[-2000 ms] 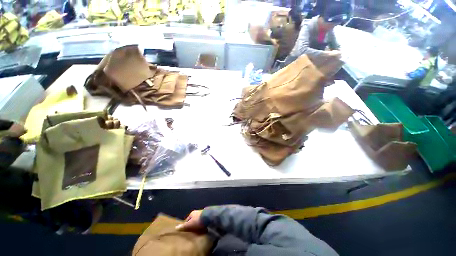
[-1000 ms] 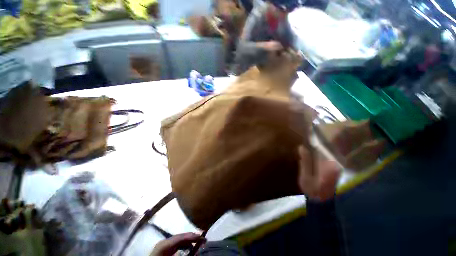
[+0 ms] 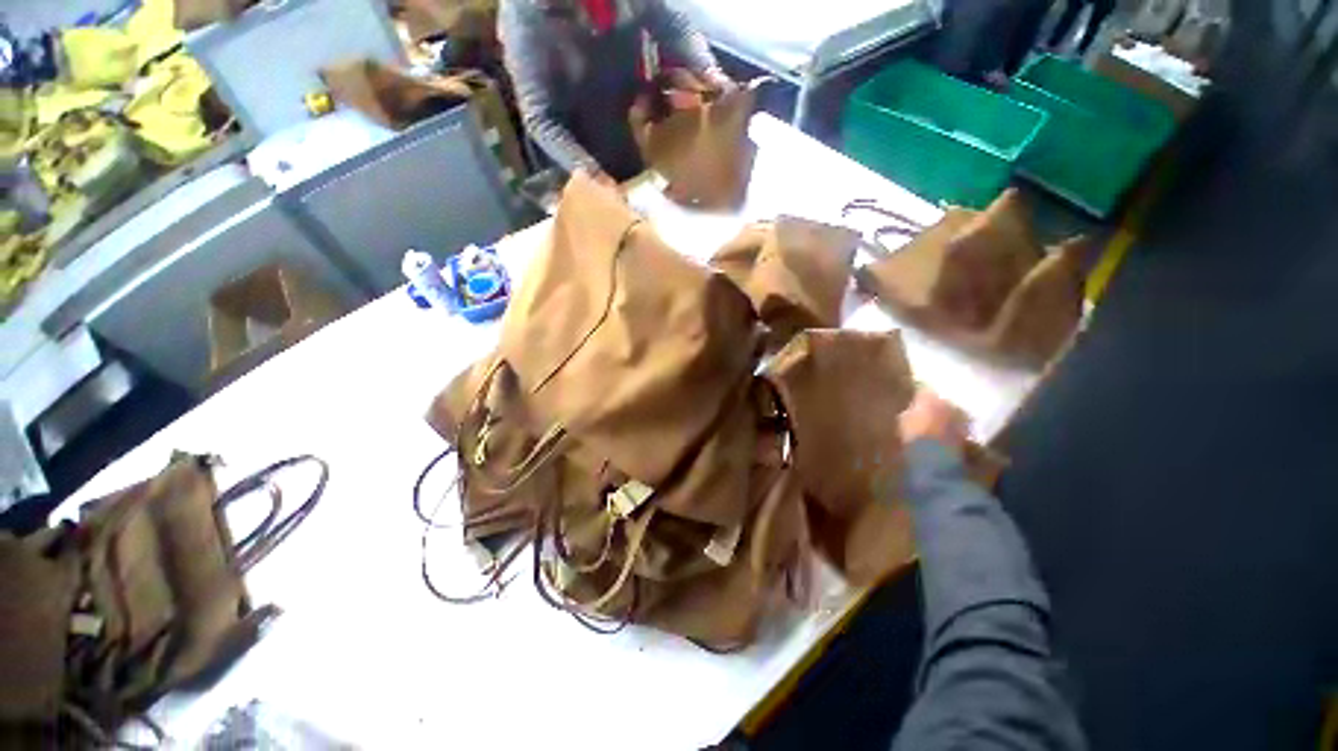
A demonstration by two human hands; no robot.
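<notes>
A heap of brown handbags (image 3: 646,352) with thin dark handle loops lies on the white table (image 3: 367,616). My right hand (image 3: 939,423) reaches in from the lower right and touches a brown bag (image 3: 848,396) at the right side of the heap. The hand is blurred, so its grip on the bag cannot be told. My left hand is not in view.
More brown bags (image 3: 132,602) lie at the left and another bag (image 3: 983,279) at the right table edge. Blue-and-white bottles (image 3: 473,282) stand at the far edge. A person (image 3: 594,74) across the table handles a bag. Green crates (image 3: 939,135) are beyond.
The view has swung right. The bag that was between my hands is no longer held up before me. My left hand has left the picture; my right hand is at the heap's right side.
</notes>
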